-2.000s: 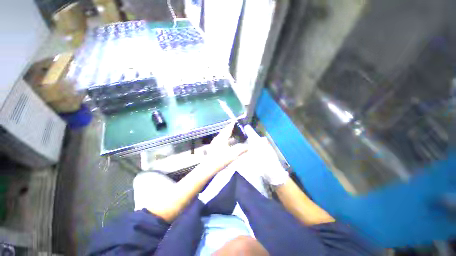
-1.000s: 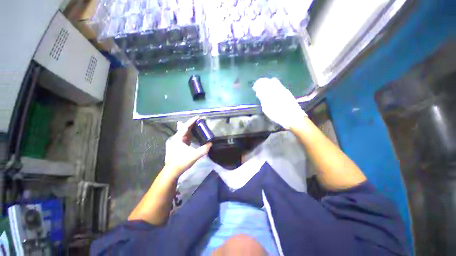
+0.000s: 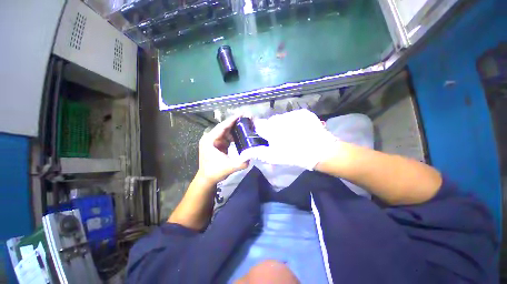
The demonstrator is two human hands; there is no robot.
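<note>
A glossy black cylindrical moulded part (image 3: pixel 245 135) is held upright but tilted above my lap, in front of the bench edge. My left hand (image 3: pixel 218 154), which looks bare, grips it from the left with fingers and thumb. My right hand (image 3: pixel 294 138), in a white glove, is at the part's right side, its fingers over or against it; a thin dark line shows there, and I cannot tell whether the right hand holds a tool. A second black part (image 3: pixel 227 64) lies on the green bench top (image 3: pixel 322 50).
Clear trays (image 3: pixel 167 15) stand at the back of the bench. A metal edge (image 3: pixel 267 92) runs along its front. A blue panel (image 3: pixel 453 122) is at right. At left are a white cabinet (image 3: pixel 100 47), a green crate (image 3: pixel 74 128) and a blue crate (image 3: pixel 95 217).
My right hand has moved from above the bench down to the part in my left hand. The view has shifted, so the bench sits higher in the picture.
</note>
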